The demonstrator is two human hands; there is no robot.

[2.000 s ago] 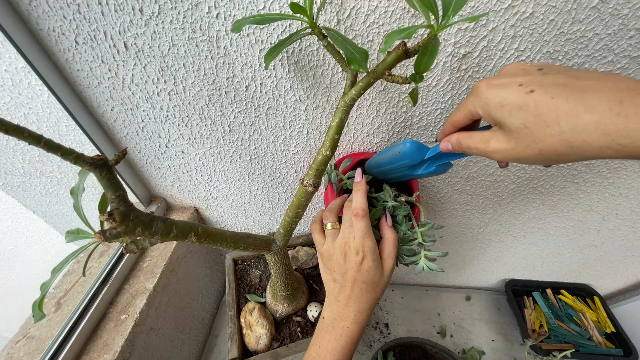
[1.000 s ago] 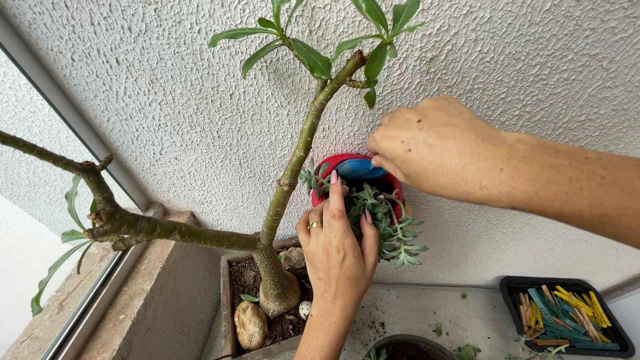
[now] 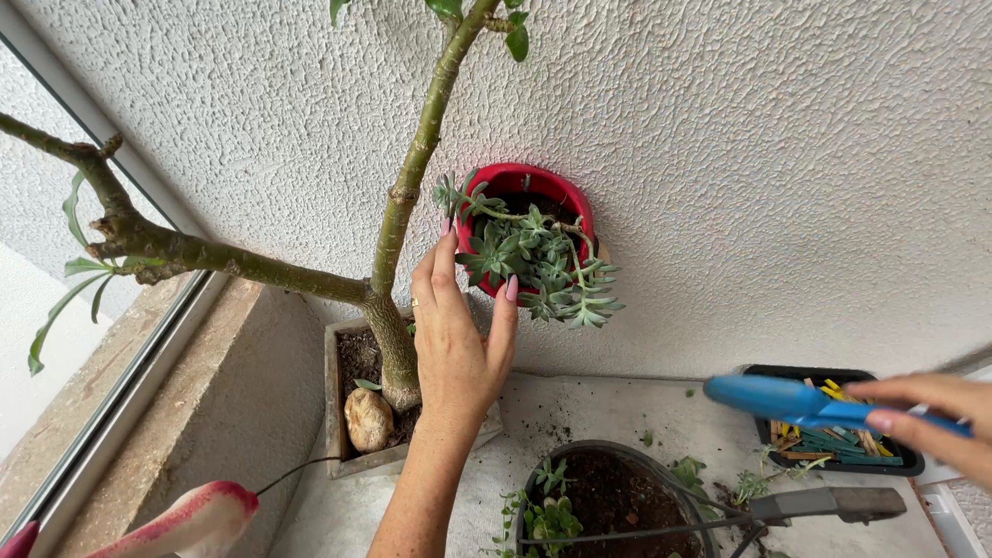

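A red pot [image 3: 527, 174] against the wall holds a trailing grey-green succulent [image 3: 535, 248] with dark soil behind it. My left hand [image 3: 465, 333] is at the pot's lower left, fingertips at the succulent's leaves, thumb and fingers apart, gripping nothing that I can see. At the right, my right hand [image 3: 938, 418] holds a blue hand trowel [image 3: 775, 399] by its handle, slightly blurred, its blade pointing left above a black tray [image 3: 911, 461] of clothespins. A round dark pot [image 3: 612, 496] with soil and small green plants stands at the bottom.
A thick-stemmed plant [image 3: 399, 341] rises from a square planter [image 3: 333, 403] beside my left wrist, with a pale stone [image 3: 368, 420] in it. Its branches spread in front of the textured wall. A hanger's grey hook [image 3: 829, 504] crosses the bottom pot. Soil crumbs and cuttings lie on the ledge.
My right hand has moved from the red pot to the right, taking the blue trowel out of it. My left hand has shifted to the pot's lower left side, showing more of the succulent.
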